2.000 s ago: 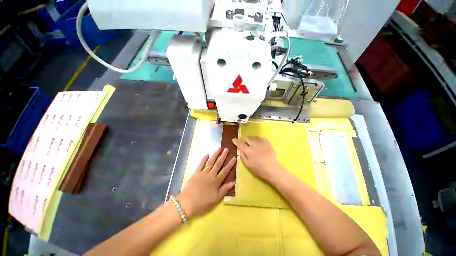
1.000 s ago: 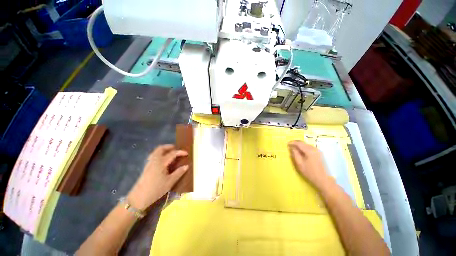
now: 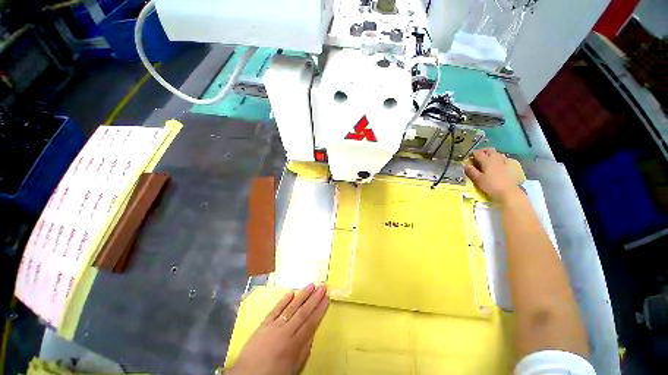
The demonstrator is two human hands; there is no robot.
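A yellow template flap (image 3: 410, 245) with a small black code lies flat in front of the white sewing head (image 3: 357, 124). The yellow panel (image 3: 381, 340) spreads below it toward me. My left hand (image 3: 289, 326) rests flat on the panel by the flap's lower left corner, fingers together, holding nothing. My right hand (image 3: 492, 174) is at the rolled yellow edge (image 3: 516, 171) at the back right; whether its fingers grip it I cannot tell. A brown strip (image 3: 261, 225) lies on the dark table just left of the silver window (image 3: 304, 234).
More brown strips (image 3: 132, 223) lie at the left beside the printed sheet (image 3: 84, 212). The clamp bracket with black cables (image 3: 444, 139) stands behind the template, right of the head. Blue bins (image 3: 44, 165) stand on the floor at left.
The brown strip has come off the template onto the table, and my left hand has let go of it and moved to the panel. My right hand has moved back to the rolled edge.
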